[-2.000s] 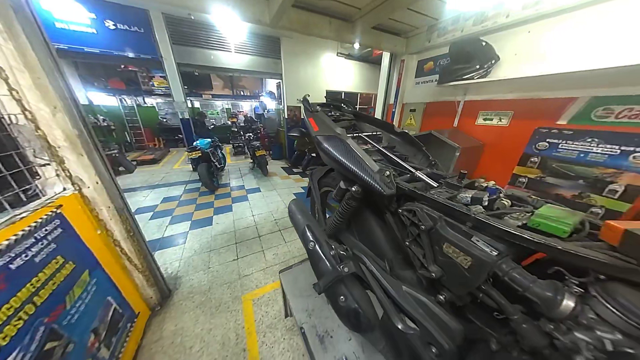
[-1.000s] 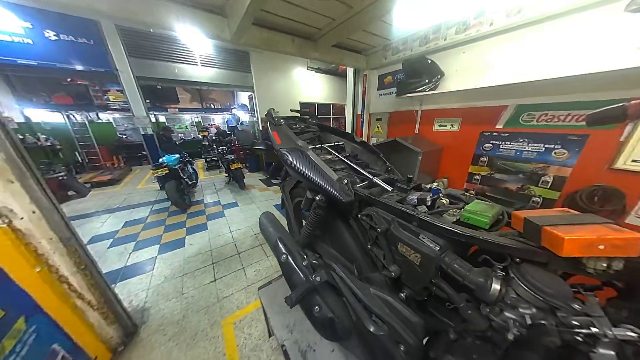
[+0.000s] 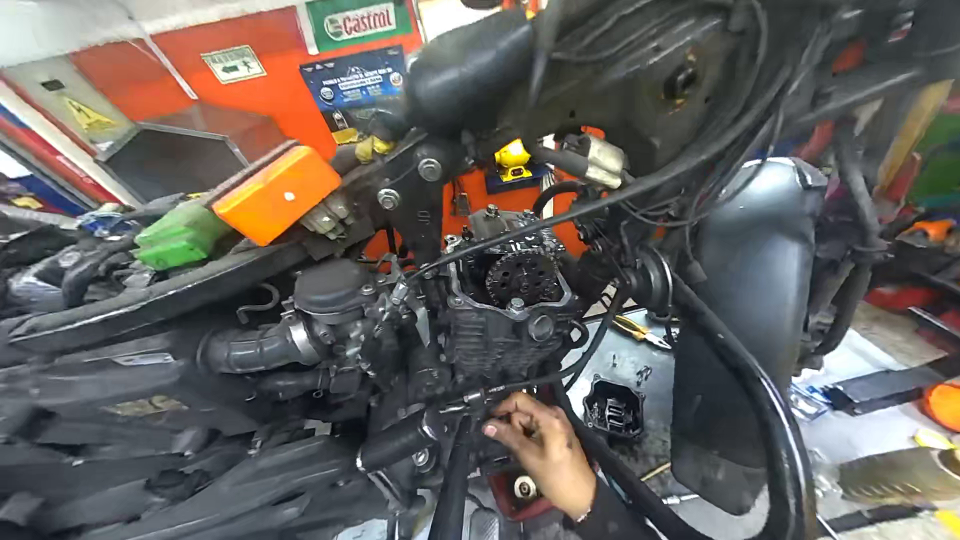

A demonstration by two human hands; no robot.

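Observation:
My right hand [image 3: 544,450] is low in the head view, beneath the motorcycle engine's finned cylinder [image 3: 491,345]. Its fingers are curled beside a thin metal rod or fitting [image 3: 474,399]; whether they grip it is unclear. A long black bar [image 3: 451,480] runs downward left of the hand. Above, the cylinder head is uncovered, showing a toothed cam sprocket [image 3: 521,279]. The carburetor [image 3: 334,289] sits left of it. A dark engine cover [image 3: 615,409] lies open side up on the metal surface, right of the cylinder. My left hand is out of view.
Yellow-handled pliers [image 3: 634,328] lie behind the cover. A black tube [image 3: 750,375] curves down at the right, beside a dark fender-like panel [image 3: 742,315]. A cable crosses above the engine. Orange [image 3: 277,196] and green [image 3: 184,236] blocks rest on the frame at left. A red container [image 3: 517,495] is below my hand.
The view has moved from the motorcycle's rear and side to close over its engine. My right hand has come into view; no hand shows in the earlier frames.

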